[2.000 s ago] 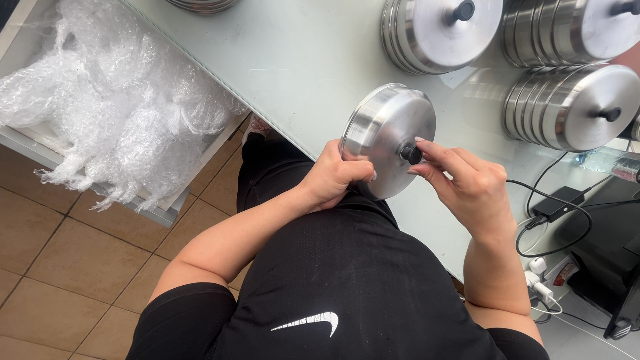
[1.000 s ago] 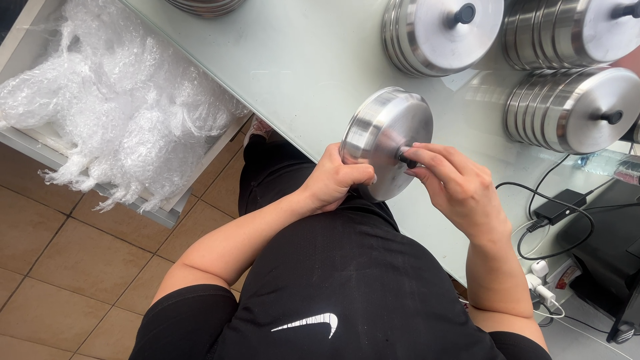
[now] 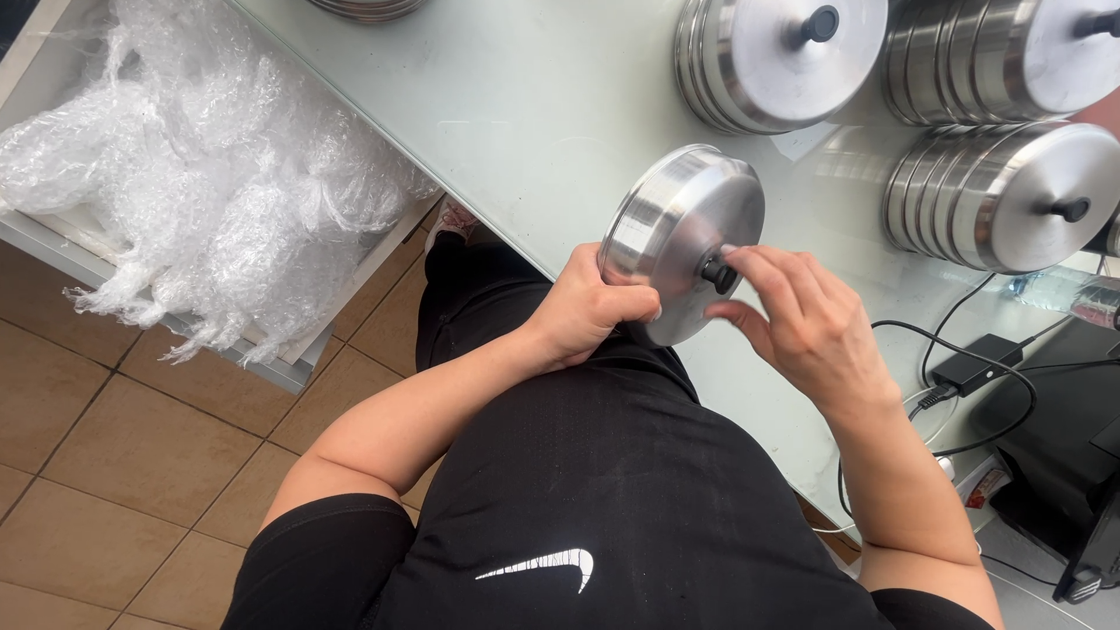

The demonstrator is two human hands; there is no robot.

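A domed metal pot lid [image 3: 674,219] is tilted on its edge near my waist, its outer face turned to the right. My left hand [image 3: 599,306] grips its rim, with the thumb over the lower part of the outer face. At the centre of the lid is a black knob [image 3: 719,271]. My right hand [image 3: 792,315] is at this knob, its index finger touching or very near the top and its thumb spread away below. What lies behind the lid is hidden.
Stacks of similar lids [image 3: 805,61] stand on the glass-topped table [image 3: 525,114] at the upper right. An open drawer [image 3: 306,363] of bubble wrap [image 3: 219,175] juts out at left. A black power adapter [image 3: 976,363] with cables lies right of my right hand.
My right thumb and fingers, which were closed around the knob, have spread apart. My left hand keeps its hold on the lid's rim.
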